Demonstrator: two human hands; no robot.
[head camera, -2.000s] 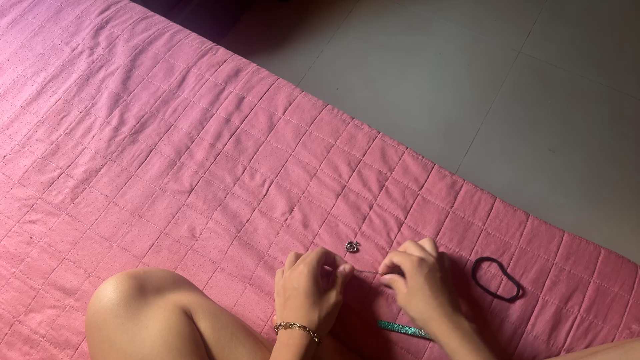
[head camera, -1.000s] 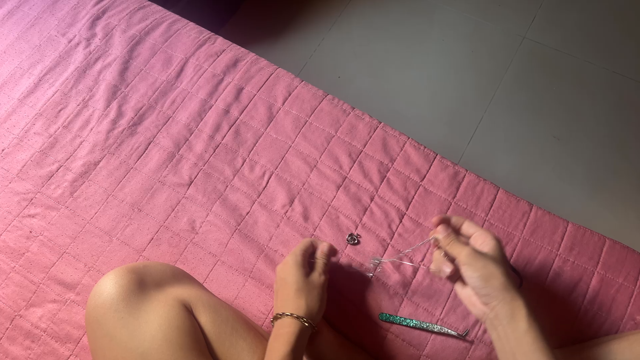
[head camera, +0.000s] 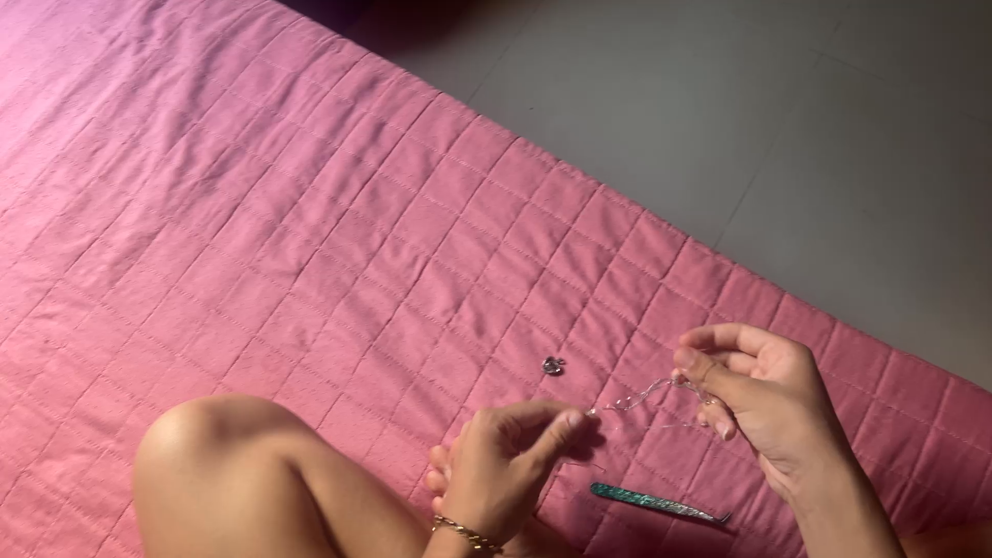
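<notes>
Between my two hands stretches a thin, clear, twisted strand with small shiny bits on it. My left hand, with a gold chain bracelet at the wrist, pinches one end between thumb and forefinger. The other end runs to the fingers of my right hand, which holds it higher up and to the right. Loose thin ends trail under the strand. Just above my left fingertips lies a small dark metallic piece. Glittery green tweezers with a bent tip rest on the quilt below my right hand.
A pink quilted cover lies beneath everything, creased at the upper left. Its edge runs diagonally from upper left to lower right, with a grey tiled floor beyond. My bent knee takes up the lower left.
My hands, close together two seconds ago, are now farther apart, with the strand drawn out between them. The tweezers, partly covered by my right hand at first, show in full. The dark loop is not visible now.
</notes>
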